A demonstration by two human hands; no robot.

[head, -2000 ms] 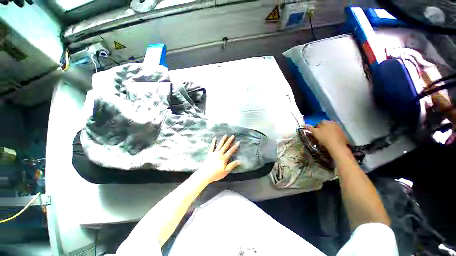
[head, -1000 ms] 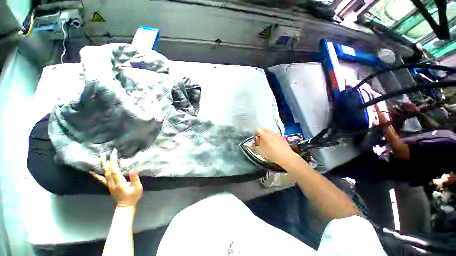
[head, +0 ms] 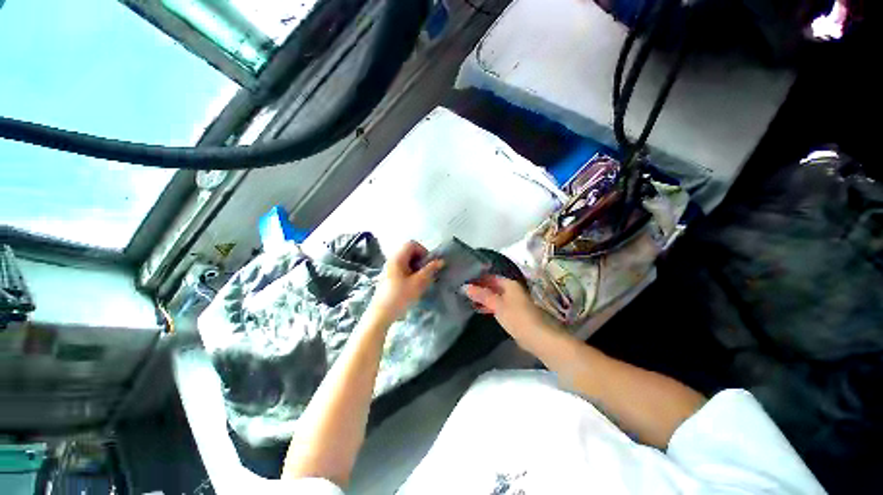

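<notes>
The grey mottled jacket [head: 281,329] lies over the black padded form [head: 441,365], its body bunched at the left. Its sleeve end [head: 459,266] is near the form's rounded right end. My left hand [head: 405,280] pinches the upper left edge of the sleeve end. My right hand [head: 496,293] holds its lower right edge with the fingertips. The steam iron [head: 597,215] rests on the crumpled beige-patterned cloth [head: 581,280] to the right, and no hand is on it.
The pale padded table [head: 426,184] lies behind the black form. Black hoses [head: 644,87] run up from the iron. A thick dark hose [head: 242,155] crosses the upper left. Another pale pressing table [head: 571,68] stands beyond. A dark cloth heap [head: 804,261] is at right.
The iron has moved from the jacket's sleeve end onto the patterned cloth, and my right hand has let go of it. Both hands have come to the sleeve end. The view has tilted.
</notes>
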